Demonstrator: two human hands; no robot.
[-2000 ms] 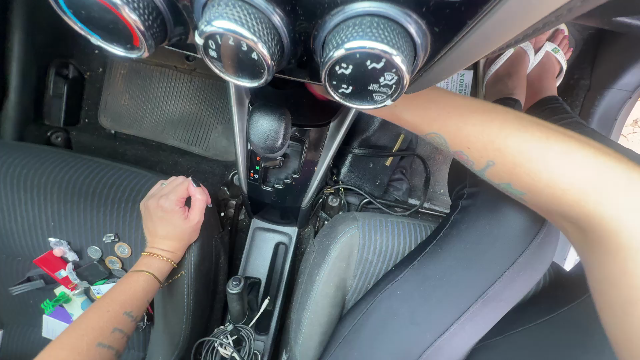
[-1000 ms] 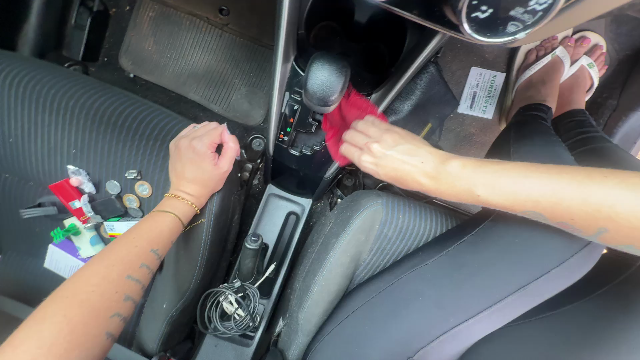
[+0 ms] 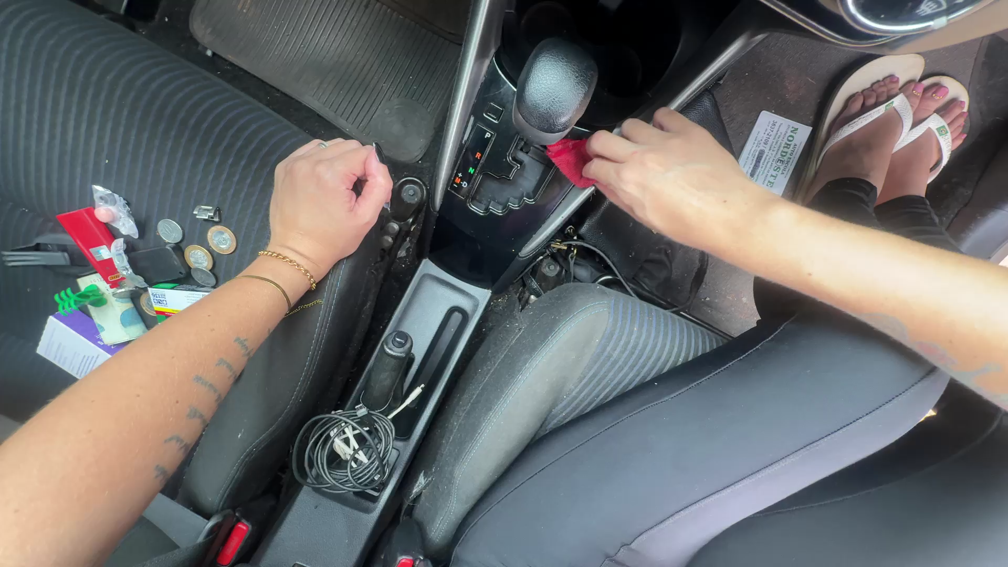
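My right hand point(image 3: 661, 173) grips a red cloth point(image 3: 572, 161), whose visible end lies against the glossy gear selector panel point(image 3: 504, 189), just below and right of the black gear knob point(image 3: 555, 88). Part of the cloth is hidden under my fingers. Over the edge of the left seat, my left hand point(image 3: 327, 193) is curled closed, and no object shows in it. A gold chain bracelet and a thin bangle circle that wrist. Behind the knob are dark cup holders point(image 3: 630, 31).
Coins point(image 3: 222, 239), a red packet point(image 3: 88, 236), a purple and white box point(image 3: 75, 342) and other small items lie on the left seat point(image 3: 157, 118). A coiled cable point(image 3: 344, 449) rests by the handbrake lever point(image 3: 386, 370). A printed card point(image 3: 774, 151) lies on the right floor beside sandalled feet.
My right hand was mostly hidden behind the dashboard knobs two seconds ago; it came back with the red cloth to the gear selector. My left hand stays curled. The view has shifted toward the console.
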